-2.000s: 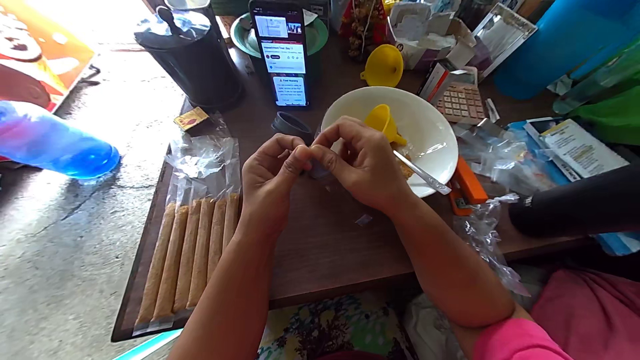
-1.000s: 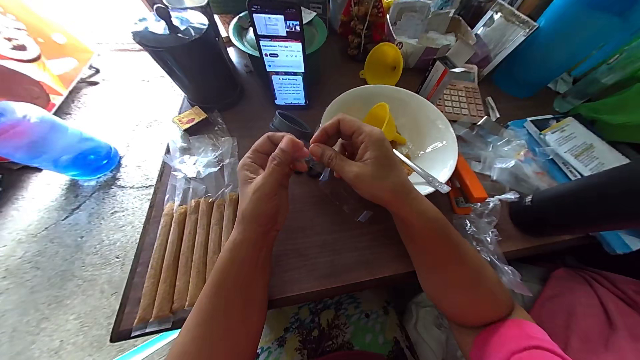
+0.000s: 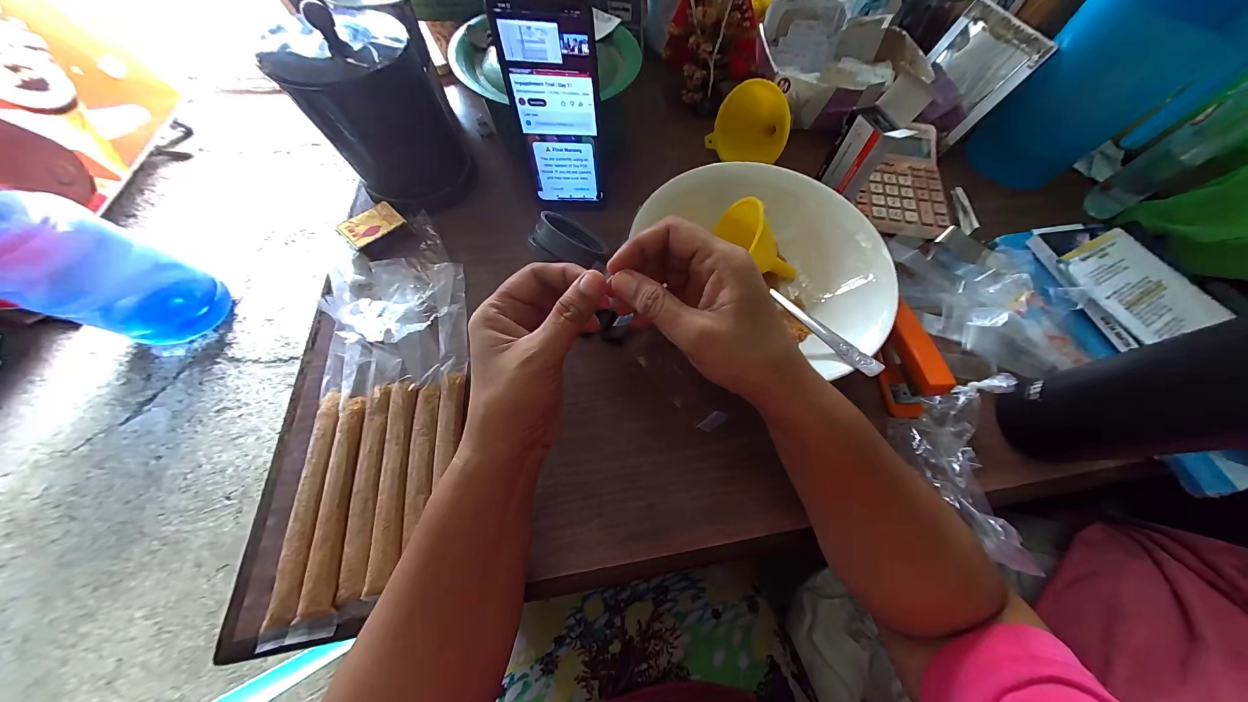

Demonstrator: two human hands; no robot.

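Observation:
My left hand [image 3: 531, 341] and my right hand [image 3: 697, 307] meet fingertip to fingertip over the table, pinching a thin, clear plastic bag [image 3: 687, 385] that hangs below my right fingers. Right of them a white bowl [image 3: 848, 283] holds a small yellow funnel [image 3: 746, 234], a metal spoon [image 3: 829, 334] and some brown, crumbly stuff, partly hidden by my right hand. Left of my hands several long plastic tubes filled with brown powder [image 3: 366, 487] lie side by side, their unfilled clear ends pointing away from me. A dark round lid or ring [image 3: 567, 237] lies just beyond my fingers.
A phone [image 3: 551, 107] stands upright behind my hands, beside a black canister [image 3: 375, 107]. A matchbox [image 3: 370, 224] lies at the left. Another yellow funnel [image 3: 751, 122], a calculator [image 3: 907, 190], an orange stapler [image 3: 916, 356], crumpled plastic [image 3: 960, 458] and a black bottle [image 3: 1121, 390] are at the right.
The fingertips of both hands have shifted slightly on the plastic. The tubes, bowl and funnels have stayed put.

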